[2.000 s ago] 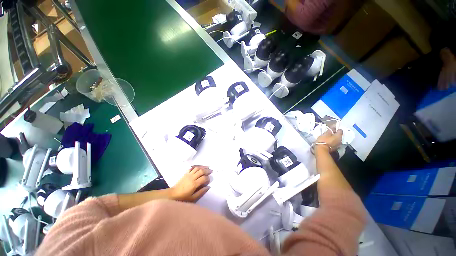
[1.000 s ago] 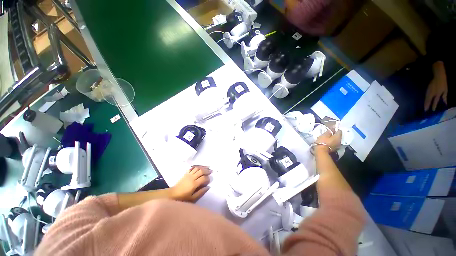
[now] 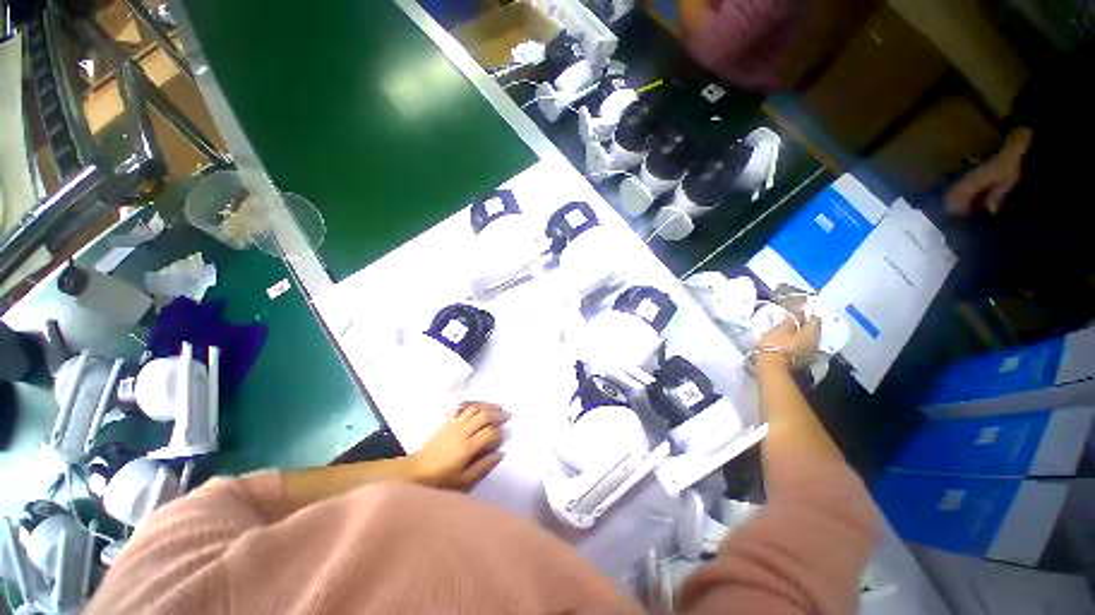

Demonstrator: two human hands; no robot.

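My left hand (image 3: pixel 462 445) rests on the white sheet (image 3: pixel 396 282), palm down, fingers slightly apart, holding nothing. My right hand (image 3: pixel 789 340) reaches over the right edge of the sheet into a bunch of small white parts with thin cords (image 3: pixel 735 292). Its fingertips are among them; whether they grip one cannot be told. White security cameras with black heads lie on the sheet between my hands, one (image 3: pixel 606 433) near the middle and one (image 3: pixel 456 336) above my left hand. Small white square labels show on several black heads.
More cameras stand on the left green bench (image 3: pixel 168 396), beside a dark purple cloth (image 3: pixel 204 336) and a clear round dish (image 3: pixel 288 225). Other cameras (image 3: pixel 660 162) lie beyond the belt edge. White-and-blue boxes (image 3: pixel 1009 445) are stacked right. Another person's hand (image 3: pixel 991 180) is at upper right.
The other person's hand has moved up and left, away from the boxes; the box it held earlier now lies on the right stack. My hands have stayed in place.
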